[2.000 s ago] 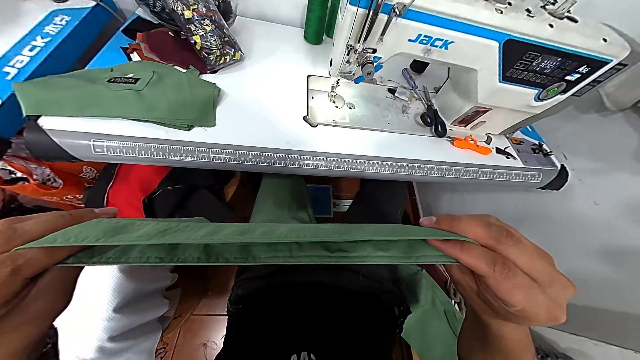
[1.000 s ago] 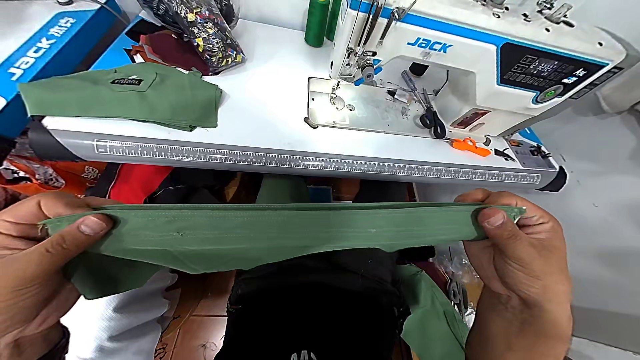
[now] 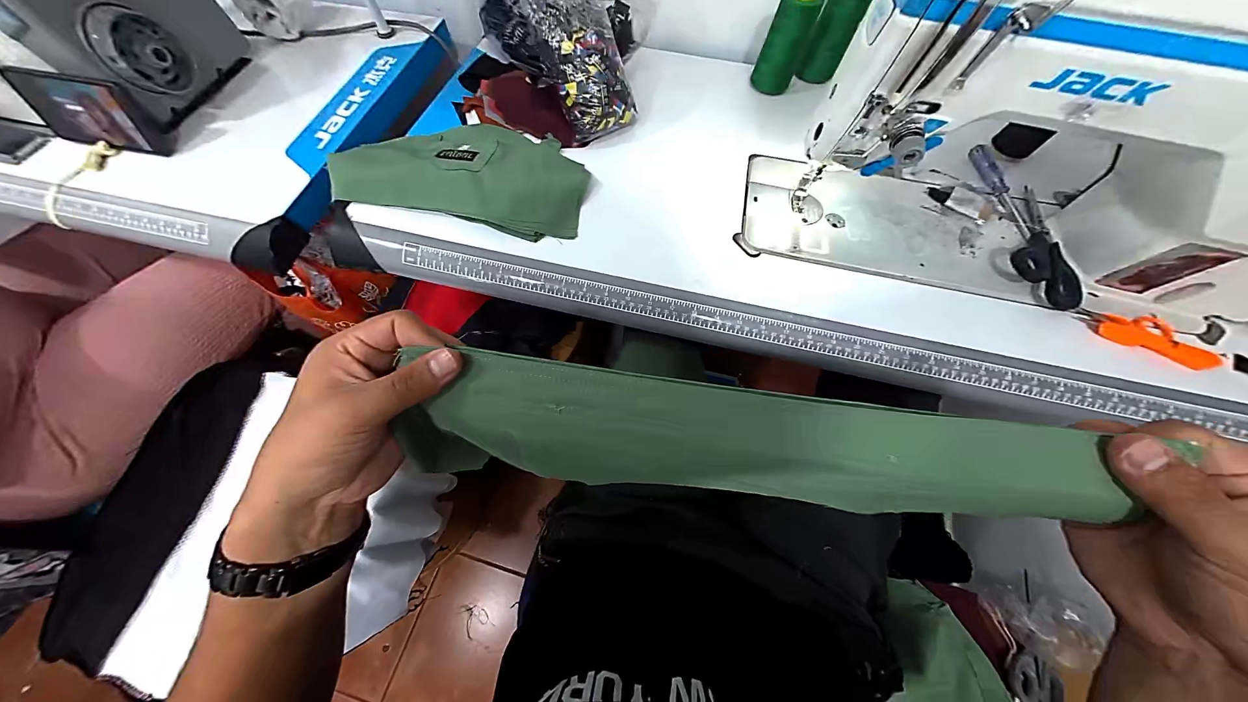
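A folded strip of green fabric (image 3: 780, 439) stretches between my two hands in front of the table edge. My left hand (image 3: 341, 419) pinches its left end, thumb on top, and a loose flap hangs below that hand. At the far right, my right hand (image 3: 1170, 497) grips the other end between thumb and fingers; part of this hand is cut off by the frame. Beyond the strip, a folded green fabric piece (image 3: 458, 185) with a black label lies on the white table. The Jack sewing machine (image 3: 1102, 127) stands behind my right hand.
Thread snips (image 3: 1048, 263), a screwdriver (image 3: 990, 171) and an orange-handled tool (image 3: 1155, 339) lie by the machine. Green thread spools (image 3: 785, 49) and a plastic bag of labels (image 3: 590, 73) stand farther back. A ruler (image 3: 702, 317) runs along the table edge. Another person's pink-clad leg (image 3: 146, 370) is at left.
The strip was held narrow and edge-on two seconds ago; it now shows a broad flat face. Both hands still grip its ends. The view has swung left.
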